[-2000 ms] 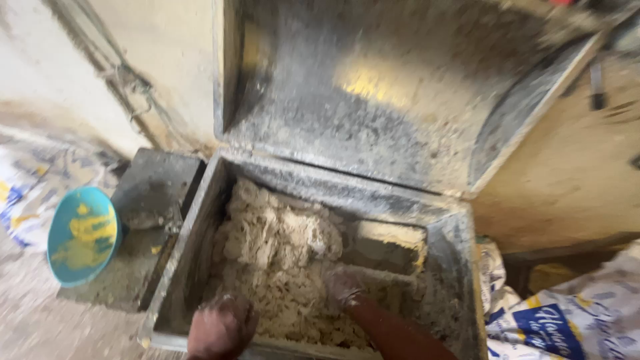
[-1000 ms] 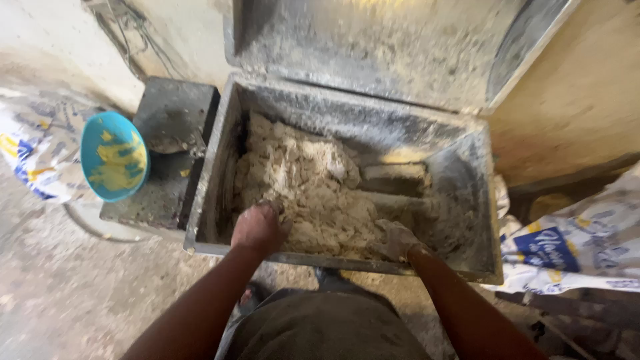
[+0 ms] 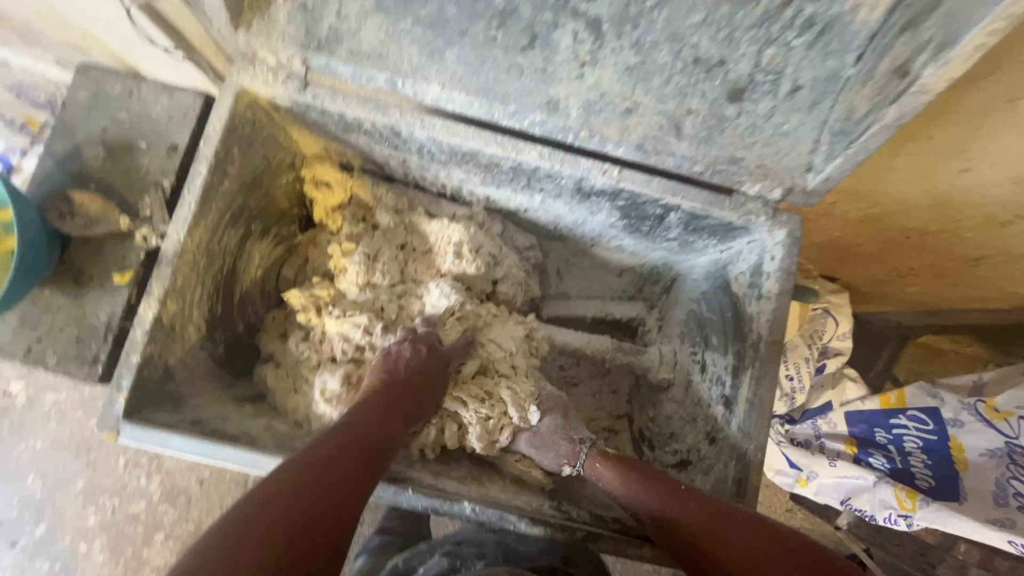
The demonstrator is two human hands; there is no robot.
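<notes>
A large mass of shaggy, floury dough [image 3: 480, 256] lies in the left and middle of a metal mixing trough [image 3: 704, 240], with yellow streaks on its left side. My left hand [image 3: 416, 364] presses on the dough's front part, fingers spread over it. Lower and to the right, my right hand [image 3: 556, 428], with a bracelet at the wrist, is pushed against the dough's right edge; its fingertips are partly hidden by dough. A flour-coated mixer arm [image 3: 600, 344] runs from the dough toward the trough's right wall.
The trough's raised lid [image 3: 576, 88] stands behind. At left, a turquoise bowl [image 3: 32, 248] with yellow residue and a scoop-like tool [image 3: 84, 212] are by a dark metal box [image 3: 120, 128]. A printed flour sack [image 3: 904, 456] lies at right.
My left hand has moved from the dough's front left edge onto its middle. My right hand stays at the dough's right side. The view has come closer to the trough.
</notes>
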